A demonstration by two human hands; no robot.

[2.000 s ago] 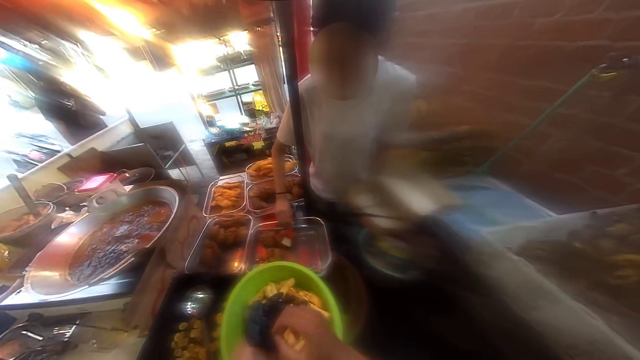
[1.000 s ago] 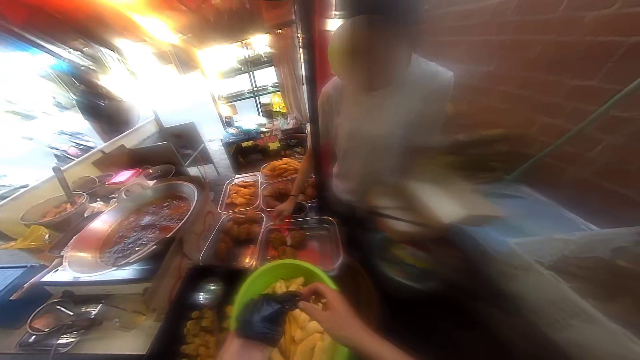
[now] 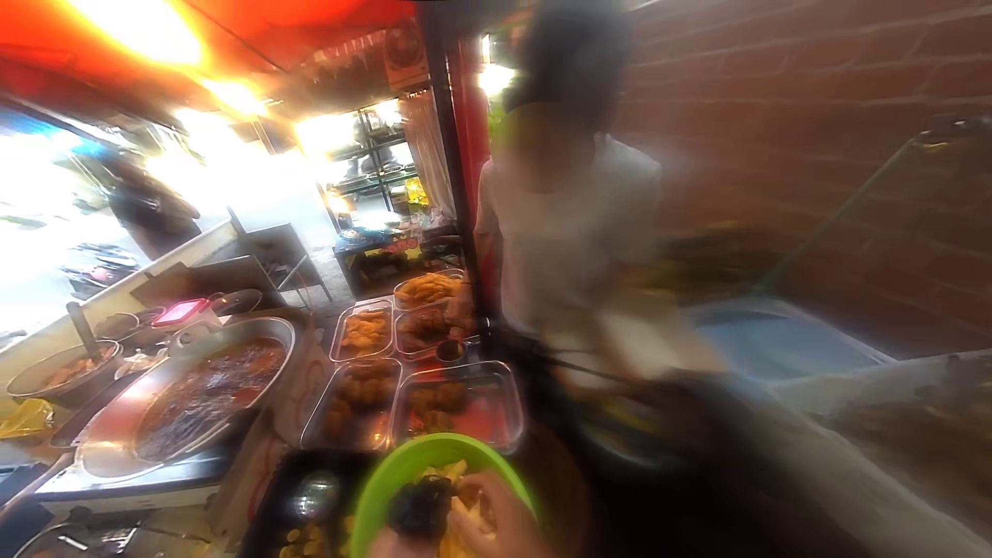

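Observation:
A green plastic bowl (image 3: 370, 479) at the lower centre holds pale yellow food pieces (image 3: 453, 470). My left hand (image 3: 418, 508), in a black glove or wrap, is inside the bowl against the food. Bare and close beside it, my right hand (image 3: 500, 515) has its fingers among the pieces. Blur and overlap hide whether either hand grips a piece. Just beyond the bowl stands a clear tray (image 3: 511, 403) of browned food, with another clear tray (image 3: 314, 422) to its left.
A large metal pan (image 3: 116, 457) of dark oil or sauce stands at left. More trays of fried food (image 3: 364, 332) are farther back. A person in a light shirt (image 3: 558, 225) stands across, near a blue basin (image 3: 783, 337). A dark tray (image 3: 283, 484) adjoins the bowl.
My right hand has moved down from the bowl's upper right part into the food. The other person's hand, earlier over the trays, has withdrawn from there.

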